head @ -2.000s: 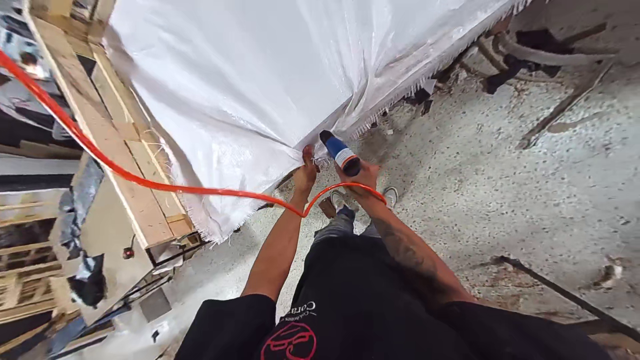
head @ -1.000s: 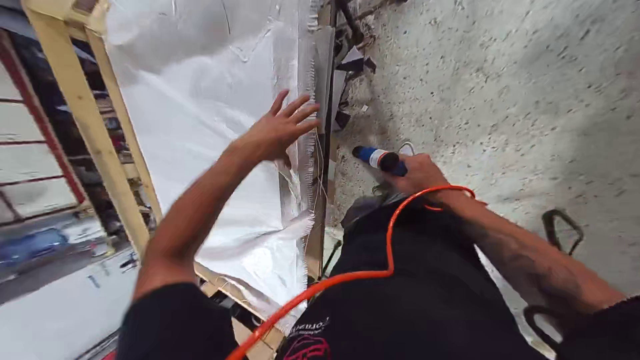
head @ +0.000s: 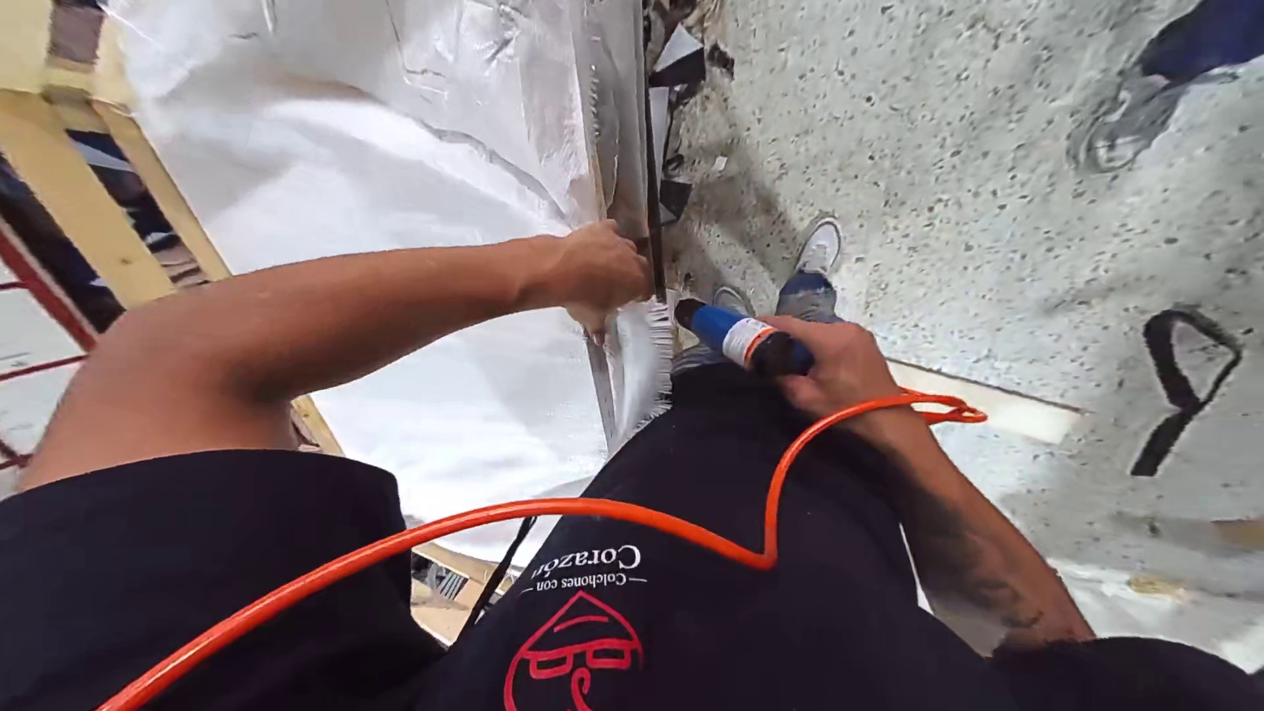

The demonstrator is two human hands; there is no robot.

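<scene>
My left hand (head: 604, 272) grips the frayed edge of a white woven fabric sheet (head: 474, 365) that lies over a wooden frame (head: 89, 207). Its fingers are curled at the frame's side. Around the handle of a blue and black air tool (head: 736, 336), probably a pneumatic stapler, my right hand (head: 839, 365) is closed. The tool's nose points toward the frayed edge, a little right of my left hand. An orange air hose (head: 612, 509) loops over my right wrist and runs across my body to the lower left.
Dark and white scraps (head: 678, 59) lie on the speckled floor (head: 968, 197) along the frame's side. A black strap loop (head: 1175, 385) is on the floor at the right, and a pale strip (head: 997, 400) lies behind my right wrist. Dark blue material (head: 1200, 39) shows at the upper right.
My left hand was spread above the fabric edge one second ago and is now closed on it. The air tool stays in my right hand. The view has turned since the earliest frame.
</scene>
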